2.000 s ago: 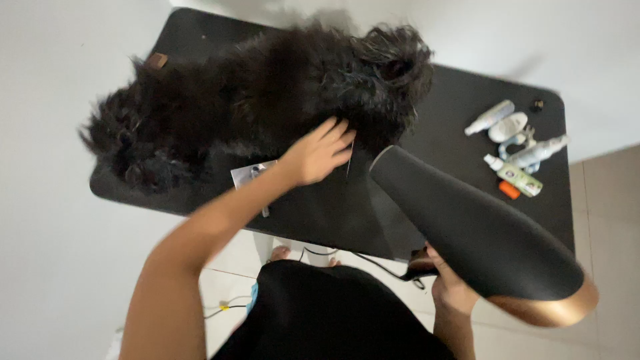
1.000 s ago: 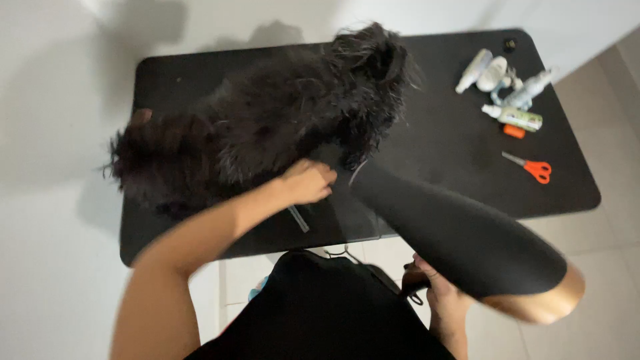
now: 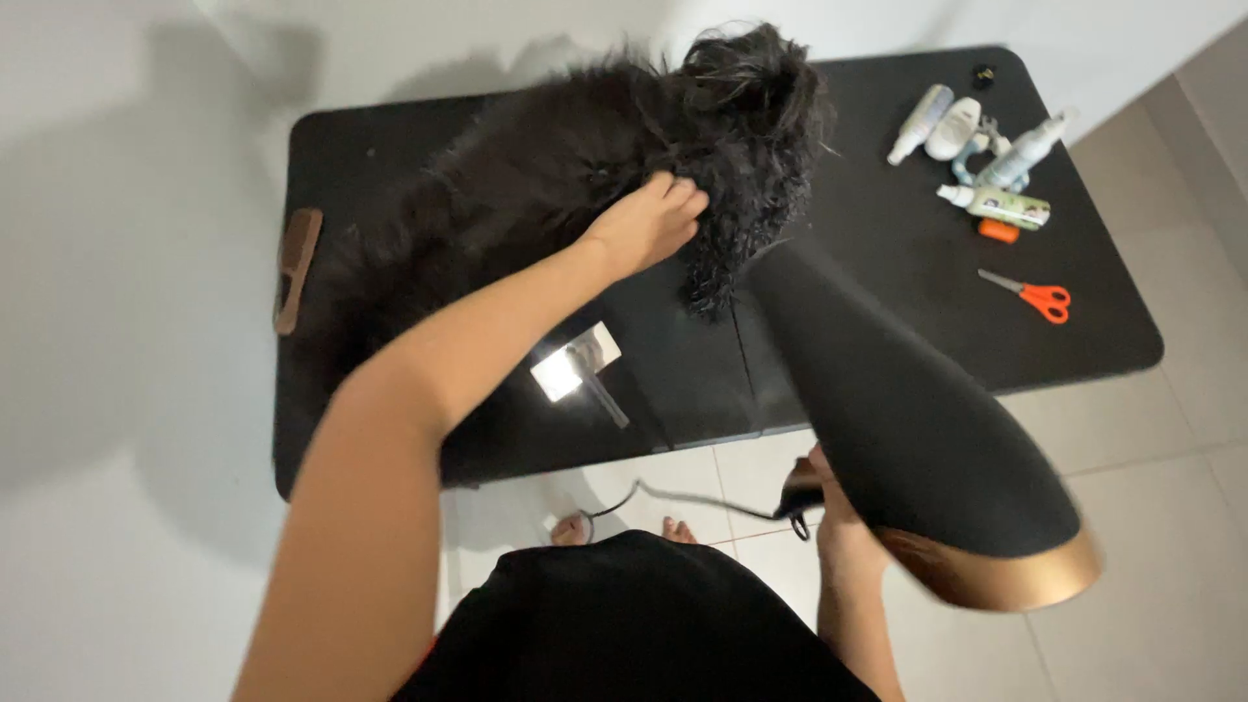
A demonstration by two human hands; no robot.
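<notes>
A black, long-haired dog [image 3: 546, 166] is on the black folding table [image 3: 877, 234], its curly-haired end toward the right. My left hand [image 3: 651, 222] rests against its fur with the fingers curled; whether they pinch hair cannot be told. A black and copper hair dryer [image 3: 907, 409] is held by its handle in my right hand [image 3: 837, 497], its nozzle close to the dog's curly fur. Below my left forearm lies a slicker brush [image 3: 577, 363] with a shiny metal head. Part of my right hand is hidden behind the dryer body.
At the right lie orange-handled scissors [image 3: 1043, 300], several bottles [image 3: 1014, 208] and a small orange item [image 3: 998, 231]. A brown comb [image 3: 297, 273] lies at the left edge. The dryer's cord [image 3: 702, 499] hangs below the table near my feet. A wall stands behind the table.
My left hand has moved up onto the fur near the dog's curly end. The brush and comb show more fully now. My right hand still holds the dryer.
</notes>
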